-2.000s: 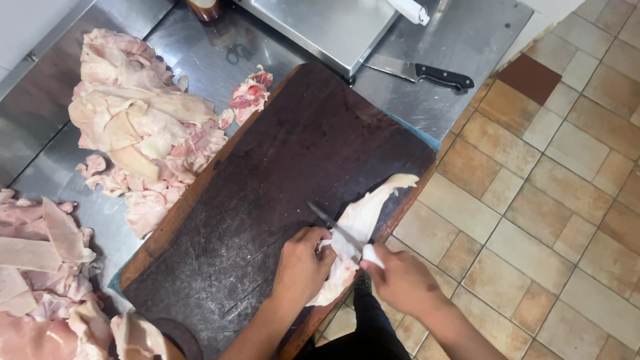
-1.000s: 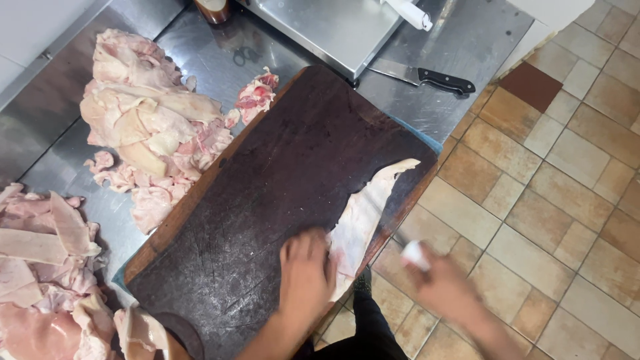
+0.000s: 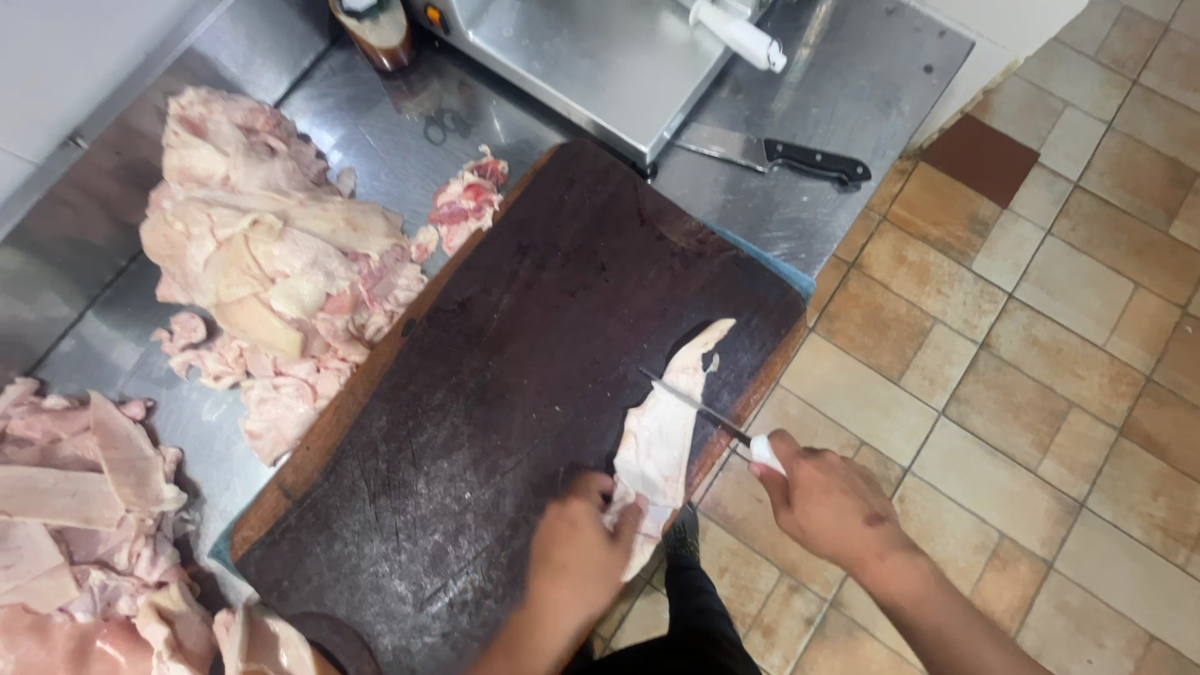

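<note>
A long pale piece of skin or fat (image 3: pixel 661 436) lies near the right edge of a dark cutting board (image 3: pixel 450 422). My left hand (image 3: pixel 581 548) grips its lower part, fingers and thumb on the piece. In my right hand (image 3: pixel 825 497) is a white-handled knife (image 3: pixel 717 417), its handle mostly hidden by the fingers. The narrow blade lies across the upper half of the piece, tip toward the board's middle. What raw meat or skin this is, I cannot tell exactly.
Left of the board are a pile of pale trimmings (image 3: pixel 272 234), a second pile (image 3: pixel 66 525) and small red scraps (image 3: pixel 466 202). A black-handled knife (image 3: pixel 816 161) lies beside a steel machine (image 3: pixel 581 66) behind the board. A brown bottle (image 3: pixel 380 37) stands at the back.
The white-handled knife was across the piece, then right of the board beyond its edge, and is now over the piece again. My left hand stays at the lower part.
</note>
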